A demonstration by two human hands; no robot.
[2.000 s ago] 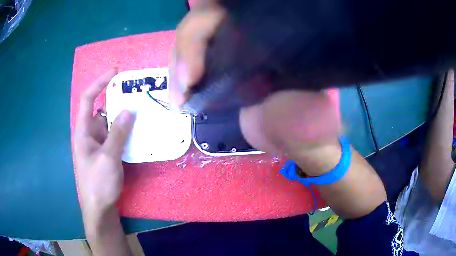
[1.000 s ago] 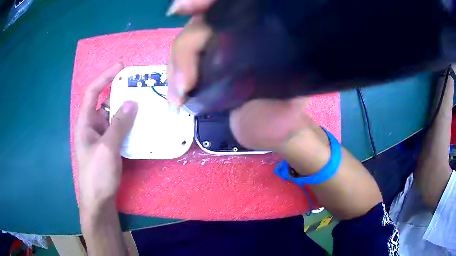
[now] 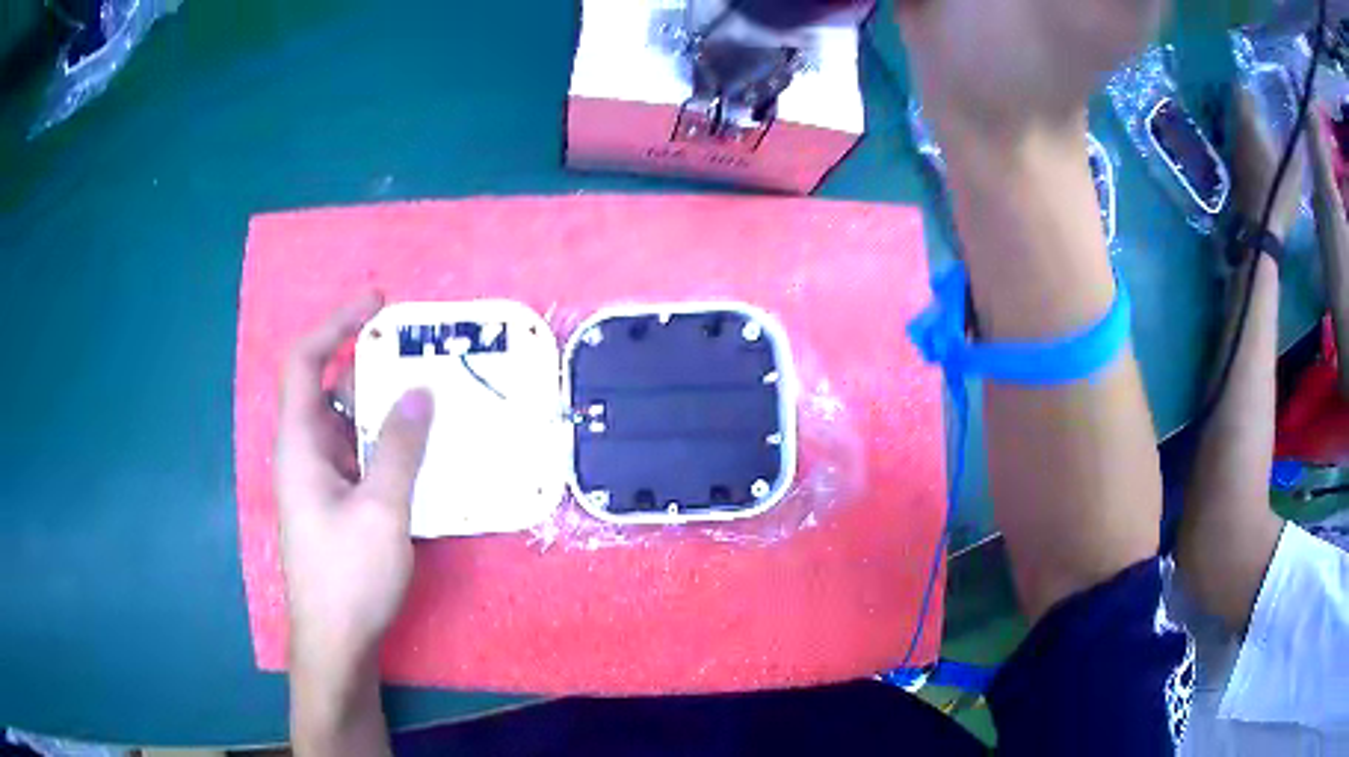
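My left hand (image 3: 348, 510) holds the left edge of the white cover (image 3: 481, 466), its thumb on the cover's inside. A small circuit board (image 3: 453, 339) with a thin dark wire sits in the cover's top slot. The black-backed half (image 3: 681, 414) lies beside it on crinkled clear film (image 3: 829, 444). My right hand (image 3: 1036, 59) is blurred at the top edge. It is at the dark power screwdriver (image 3: 792, 12), which is cut off by the frame, over the screw feeder; the grip itself is not clear.
The red foam mat (image 3: 621, 614) lies on the green bench (image 3: 133, 444). The screw feeder (image 3: 710, 141) stands behind the mat. Wrapped units (image 3: 1188, 155) lie at the upper right, near another person's arm (image 3: 1243, 370) and a dark cable. Plastic film (image 3: 96, 67) lies at the upper left.
My right hand and the screwdriver have moved from over the white cover up to the screw feeder, uncovering both halves. My left hand stays on the cover; the view has shifted.
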